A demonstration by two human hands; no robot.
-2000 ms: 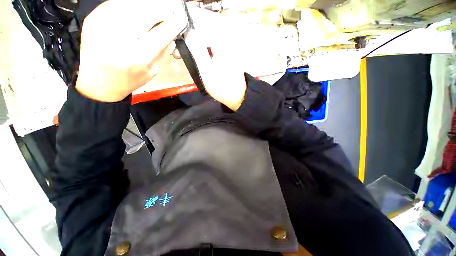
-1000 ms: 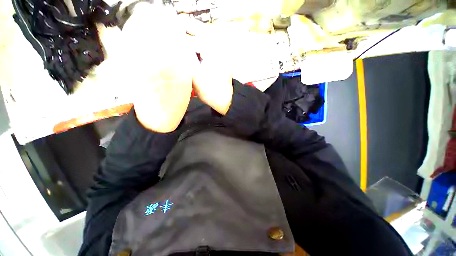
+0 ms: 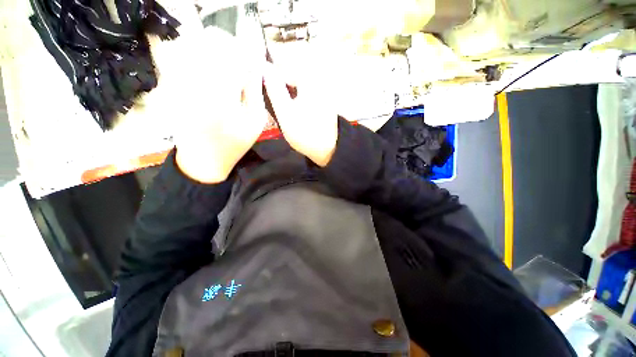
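My left hand (image 3: 213,104) and my right hand (image 3: 303,104) are close together at the upper centre, over the front of the white table (image 3: 42,157). Both are washed out by glare, so the fingers cannot be made out. Whether a zip or cloth is between them cannot be told. Small metal parts of the needle area (image 3: 286,28) show just beyond the fingertips. A tangled pile of black zips (image 3: 104,63) with pale lines lies on the table to the left of my left hand.
The cream sewing machine (image 3: 516,24) fills the upper right. A blue crate (image 3: 450,150) holding black cloth stands below the table at right. The red-orange table edge (image 3: 125,166) runs in front of my apron. A yellow floor line (image 3: 505,181) and blue bins (image 3: 617,279) are at right.
My left hand has moved right and towards me, nearer my right hand. The black strip seen between the hands two seconds ago no longer shows. The zip pile is more fully in view.
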